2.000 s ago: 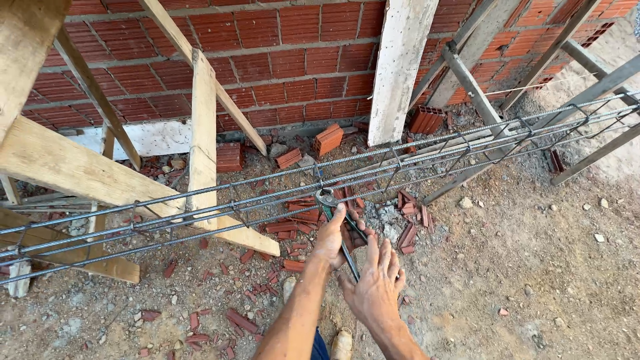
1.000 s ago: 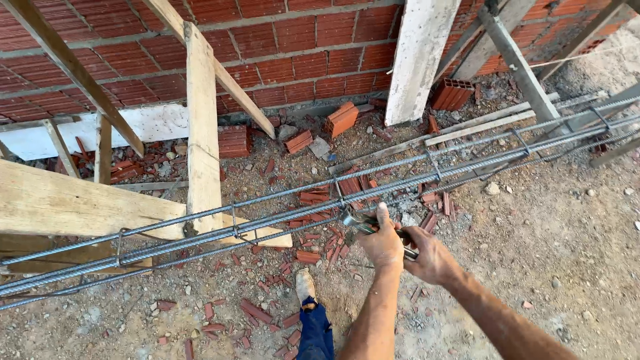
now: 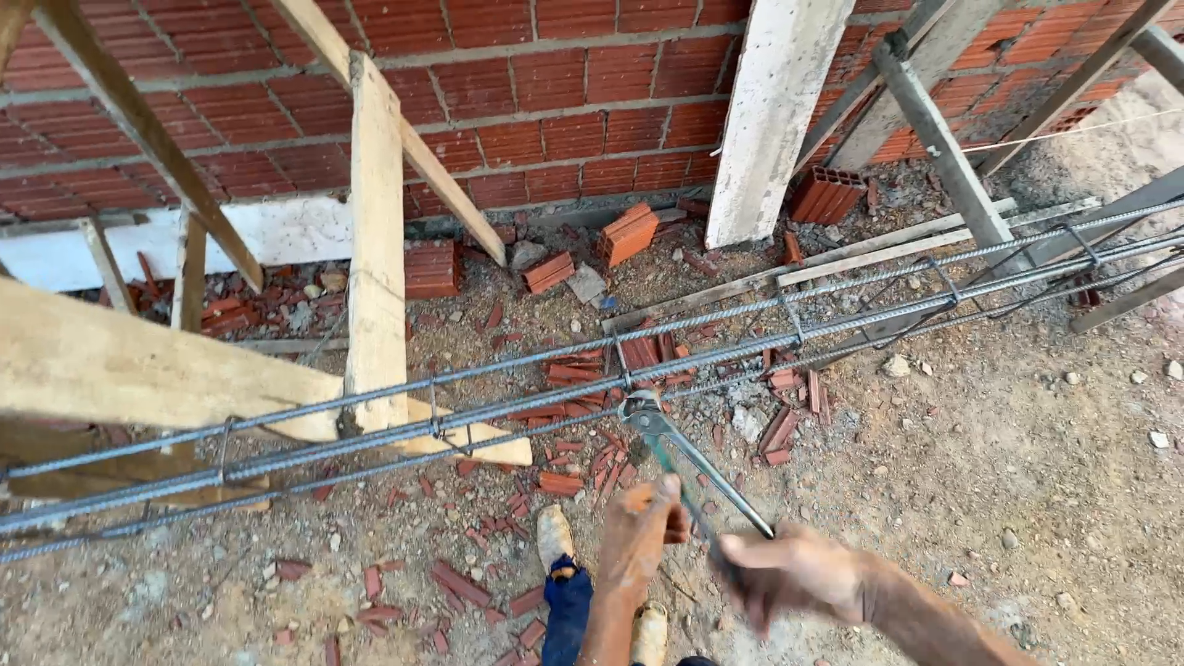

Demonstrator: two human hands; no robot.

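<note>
My right hand point(image 3: 800, 569) is closed around the handles of end-cutting pincers point(image 3: 652, 421), partly blurred. The jaws meet a wire stirrup point(image 3: 623, 363) on a long cage of ribbed steel rebar point(image 3: 518, 400), which runs from lower left to upper right. Close to the pincers' green handle is my left hand point(image 3: 643, 527), its fingers curled; whether it holds anything, such as a thin wire, cannot be told. More stirrups are spaced along the bars on both sides.
Wooden boards and props point(image 3: 377, 240) stand at the left against a red hollow-brick wall point(image 3: 564, 129). A whitish board point(image 3: 777, 120) leans there too. Broken brick pieces point(image 3: 462, 583) lie about my boots point(image 3: 555, 536). Grey timber props point(image 3: 939, 139) rise at the right, with the cage crossing them.
My hands were close together at the cage one second ago; now both are lower, away from the bars, and the pincers' long handles show. The view has shifted slightly.
</note>
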